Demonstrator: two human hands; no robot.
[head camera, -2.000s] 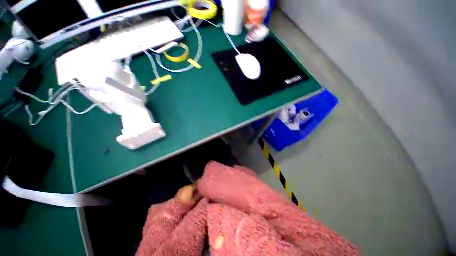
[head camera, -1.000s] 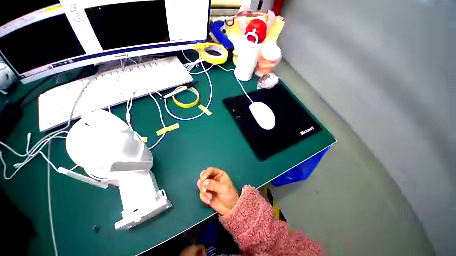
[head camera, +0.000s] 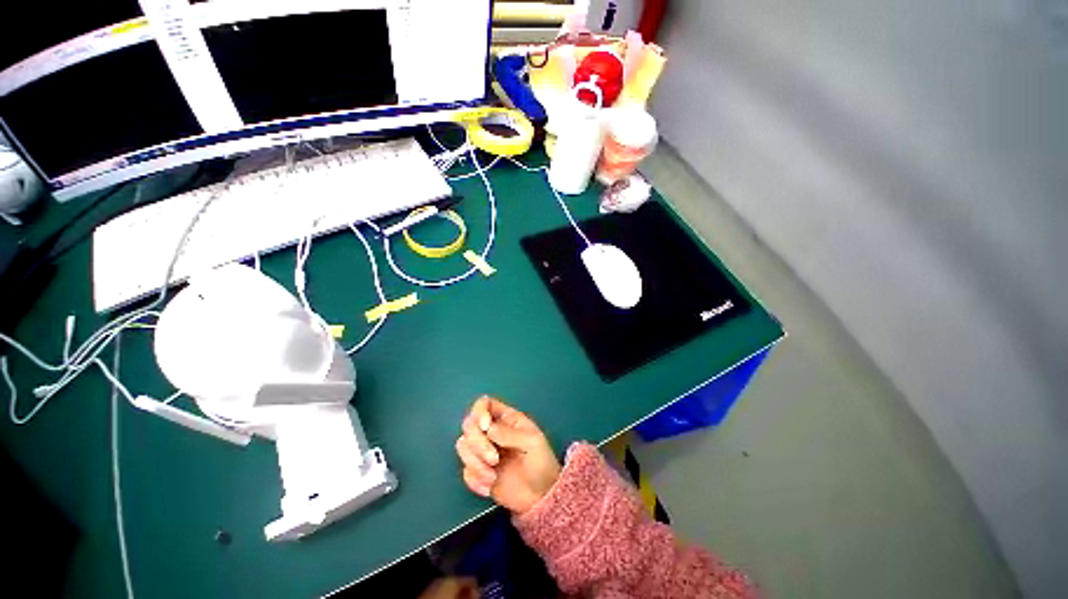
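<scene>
A white security camera lies on the green bench at the left, its round head towards the keyboard and its bracket towards the front edge. A thin white antenna-like stick lies beside the head. My right hand rests at the bench's front edge, right of the bracket and not touching it. Its fingers are loosely curled in, with nothing visible in them. My left hand shows only as a small, dim part at the bottom edge, below the bench; its fingers are hidden.
A monitor and white keyboard stand behind the camera. White cables and yellow tape lie between. A white mouse sits on a black pad, bottles behind it. A blue bin shows below the bench's right corner.
Two seconds ago my hands were close together below the bench edge. My right hand has come up onto the bench edge. The view has shifted, showing more of the monitor and bottles.
</scene>
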